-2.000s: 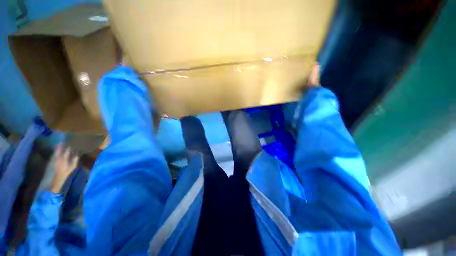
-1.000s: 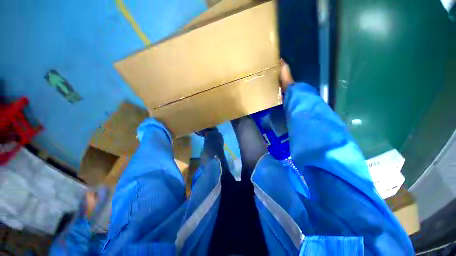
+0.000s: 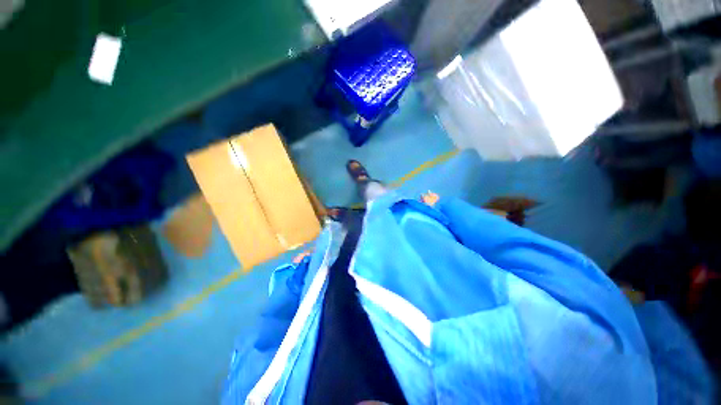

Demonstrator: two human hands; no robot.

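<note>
A closed brown carton point(image 3: 257, 198) with a taped centre seam stands low beside the green bench, left of my legs. My left hand point(image 3: 301, 256) shows only as small fingertips at the sleeve end, close to the carton's lower edge; whether it touches the carton cannot be told. My right hand point(image 3: 429, 198) is small and blurred in front of my blue smock, with nothing in it.
The green bench point(image 3: 158, 71) curves across the upper left, with a white piece point(image 3: 105, 58) on it. A blue stool point(image 3: 375, 73), a white block point(image 3: 561, 79) with plastic film, and a brown box point(image 3: 118, 265) stand around. A yellow line point(image 3: 170, 312) crosses the floor.
The view has turned, bringing the bench to the upper left. Both hands held a carton before; now a carton stands low at the left and my right hand is off it.
</note>
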